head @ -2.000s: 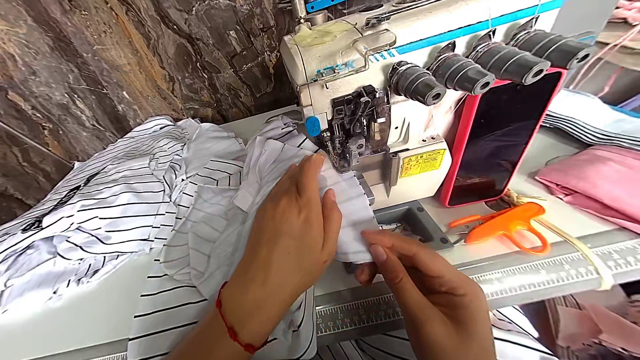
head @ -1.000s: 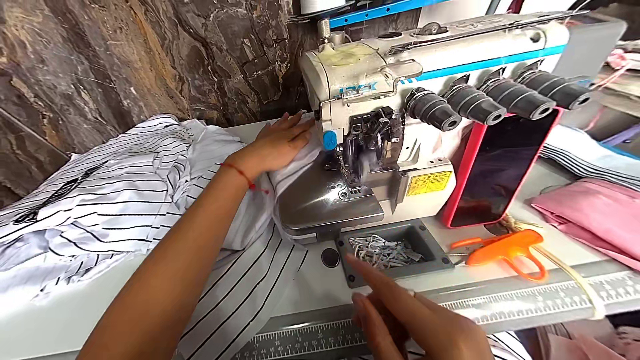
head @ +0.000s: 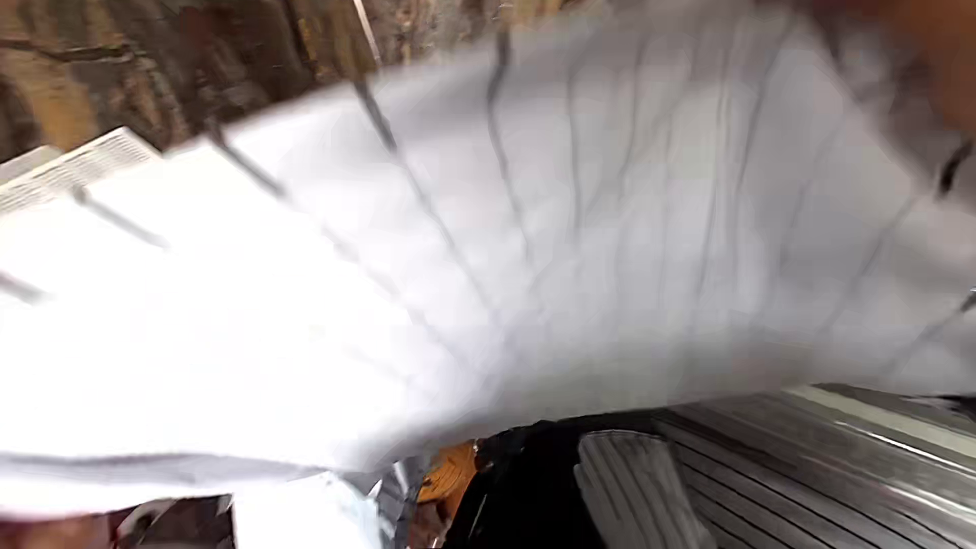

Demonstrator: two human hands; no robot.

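A white cloth with thin dark stripes (head: 488, 229) stretches across most of the head view, raised close to the camera and blurred. At its left edge, a pale ribbed strip (head: 84, 171) shows. A blurred skin-toned shape, apparently part of a hand (head: 934, 53), lies against the cloth at the top right; which hand it is and how its fingers sit cannot be made out. Another small skin-toned patch shows at the bottom left corner, too blurred to identify. The cloth hides whatever is behind it, and the sewing machine cannot be recognised.
Brown, marbled stone-like wall (head: 152, 61) shows above the cloth. Below the cloth are dark and grey striped surfaces (head: 762, 473), a small orange-brown thing (head: 448, 473) and a pale patch (head: 305, 511), all blurred.
The striped cloth, lying by the overlock machine earlier, now spreads across the view close to the camera. The view has shifted strongly. Machine, phone, orange-handled tool and clip tray no longer show recognisably.
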